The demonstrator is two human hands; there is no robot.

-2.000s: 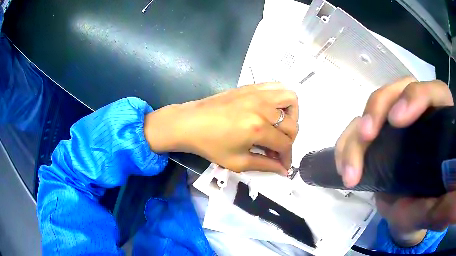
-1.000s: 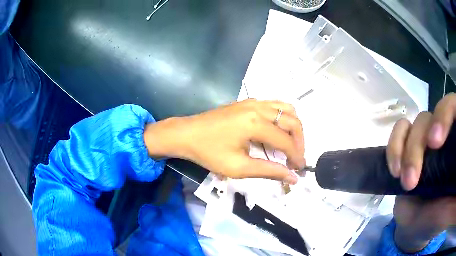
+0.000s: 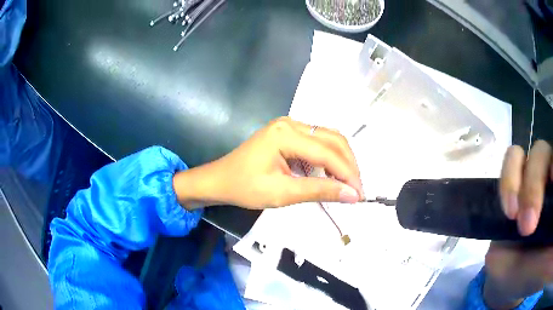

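A white plastic housing (image 3: 418, 109) lies open on a white sheet (image 3: 498, 115). My right hand (image 3: 526, 200) is wrapped round a black electric screwdriver (image 3: 455, 207), its bit pointing left. My left hand (image 3: 279, 169) is over the housing, thumb and index finger pinched together at the bit's tip. Whatever tiny piece they hold is too small to make out. A thin reddish lead with a yellowish end (image 3: 345, 240) hangs below my left hand. A black strip (image 3: 318, 280) lies along the housing's near edge.
A round white dish (image 3: 345, 27) full of screws stands at the top on the dark bench (image 3: 121, 72). A bundle of thin cables with metallic ends (image 3: 193, 18) lies at the upper left. A pale rail (image 3: 485, 37) curves along the upper right.
The view has shifted, showing more of the dish and cables. The screwdriver has backed off to the right. My left fingertips now meet at the bit's tip, and the lead shows more clearly.
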